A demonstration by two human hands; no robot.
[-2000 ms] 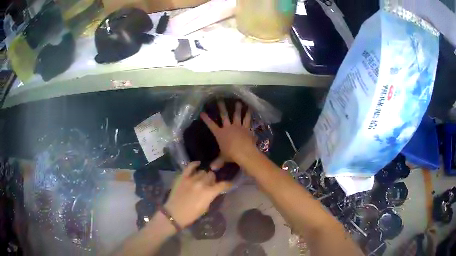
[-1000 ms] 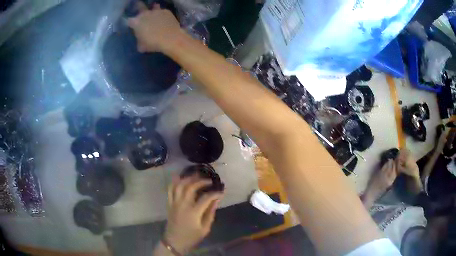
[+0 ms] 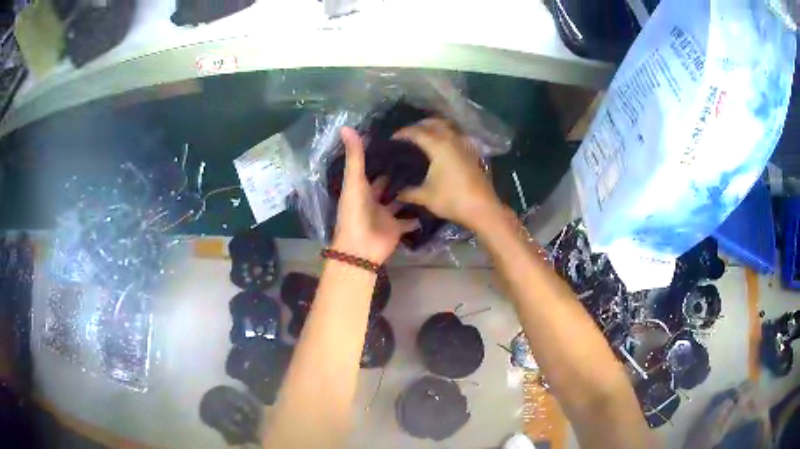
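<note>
A clear plastic bag (image 3: 320, 197) stands open at the back of the table, with black round parts (image 3: 399, 118) in it. My left hand (image 3: 364, 206) is at the bag's mouth, thumb up and fingers curled against a black part. My right hand (image 3: 447, 171) is beside it, with its fingers bent over a black part in the bag. The fingertips of both hands are partly hidden among the dark parts. Several black shells (image 3: 450, 345) lie on the whitish table in front of the bag.
A heap of wired black parts (image 3: 689, 359) lies to the right. A blue-and-white tissue pack (image 3: 693, 131) hangs above it. A white label (image 3: 266, 178) is left of the bag. A tangle of wires (image 3: 132, 206) lies at the left. The pale shelf edge (image 3: 351, 63) crosses the back.
My left hand has moved from a shell near the table's front up to the bag. My right hand is still at the bag, now with its fingers bent. The camera view has shifted.
</note>
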